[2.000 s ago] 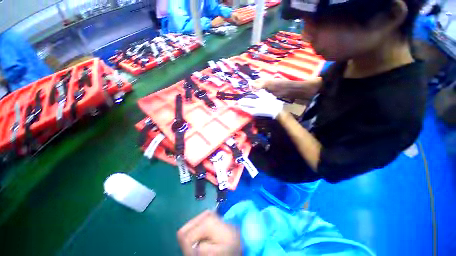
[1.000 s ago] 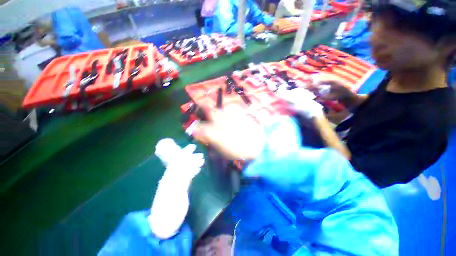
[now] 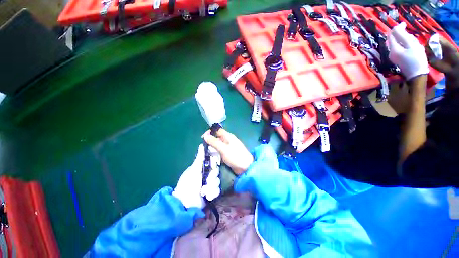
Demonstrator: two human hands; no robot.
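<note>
My left hand (image 3: 194, 180), in a white glove, holds a wristwatch with a black strap (image 3: 207, 164) over my lap. One strap end hangs down below the glove. My right hand (image 3: 229, 150), bare, holds the upper end of the strap between its fingers. The watch is seen edge-on, so its dial does not show. The white squat bottle (image 3: 211, 103) stands on the green bench just beyond the strap's top end.
Stacked red trays with watches (image 3: 324, 75) are at the right. Another red tray (image 3: 146, 9) is at the far left and one (image 3: 27, 219) at the near left. A blue line (image 3: 75, 199) lies on the bench. A co-worker's gloved hand (image 3: 407, 53) is over the right trays.
The view has tilted down. My right hand has come back from the tray stack, and a black-strapped watch is now in my two hands. My left hand has closed on it.
</note>
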